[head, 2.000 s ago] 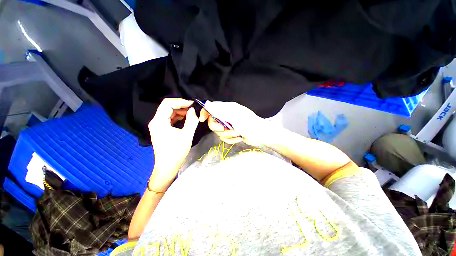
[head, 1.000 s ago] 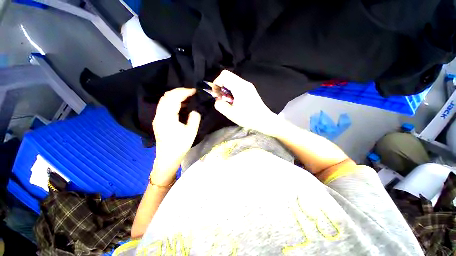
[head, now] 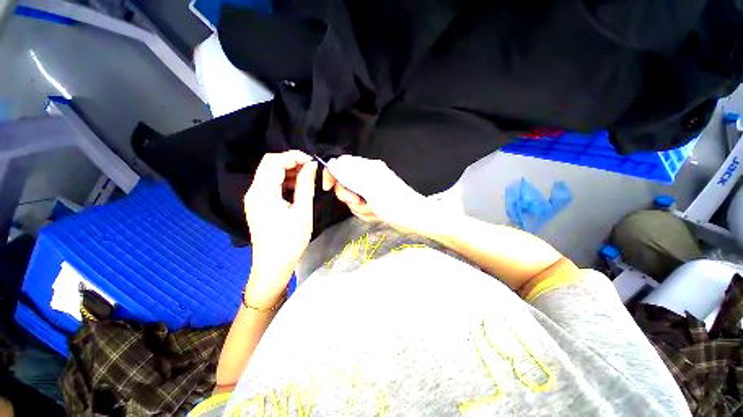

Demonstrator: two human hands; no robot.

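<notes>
A large black garment [head: 456, 89] lies across the lap and spreads to the top and right of the view. My left hand [head: 281, 199] pinches a bit of the black cloth between thumb and forefinger. My right hand [head: 367, 187] is close beside it, closed around the thread snips [head: 321, 160]. Only their thin tip shows, pointing at the left fingertips. The rest of the snips is hidden in the palm. Any thread is too fine to make out.
A ribbed blue crate [head: 155, 256] with a white label stands at left, brown plaid garments [head: 130, 366] below it. Another blue crate [head: 586, 153] with something red is under the garment at right. A light blue scrap [head: 534, 202] lies on the floor. Machine stands flank both sides.
One second ago my right hand was higher, with the snips' blades showing. It has come down to the left fingertips. My left fingers have closed together on the cloth.
</notes>
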